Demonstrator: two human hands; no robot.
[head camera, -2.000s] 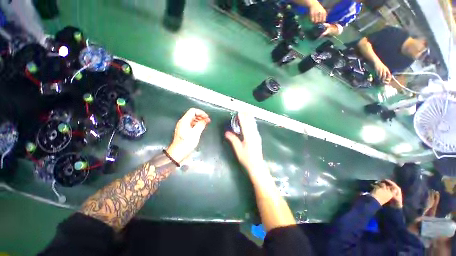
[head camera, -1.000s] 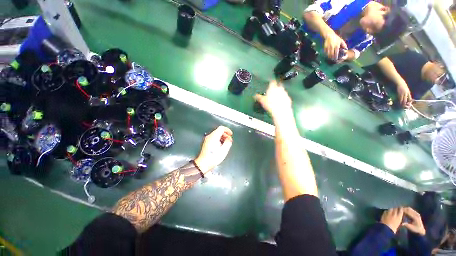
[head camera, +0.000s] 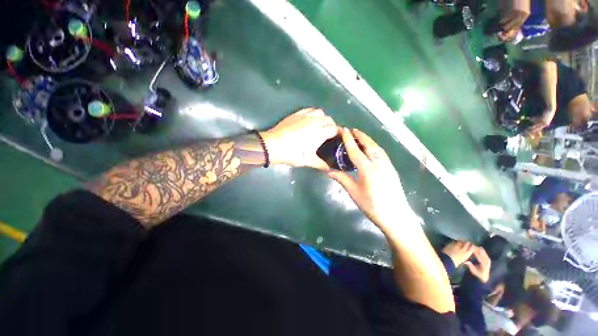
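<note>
My left hand (head camera: 305, 138) and my right hand (head camera: 367, 164) are together over the green mat. Between them they hold a black cylindrical housing (head camera: 336, 152), lying on its side, with a shiny ringed end toward my right hand. My fingers cover much of it. Whether anything else is in my left hand is hidden. Unfinished units lie piled at the left: black round parts (head camera: 79, 111) with green-tipped parts and red wires, and a silvery-blue circuit board (head camera: 197, 63) near the pile's right edge.
A pale metal strip (head camera: 370, 98) runs diagonally beyond my hands. Past it is the green line surface (head camera: 393, 59) with dark parts at the far side. Co-workers' hands (head camera: 469, 256) show at the lower right. A white fan (head camera: 583, 230) stands at the right edge.
My right hand has come back from beyond the pale strip and now meets my left hand, with a black housing between them. The view has shifted and turned.
</note>
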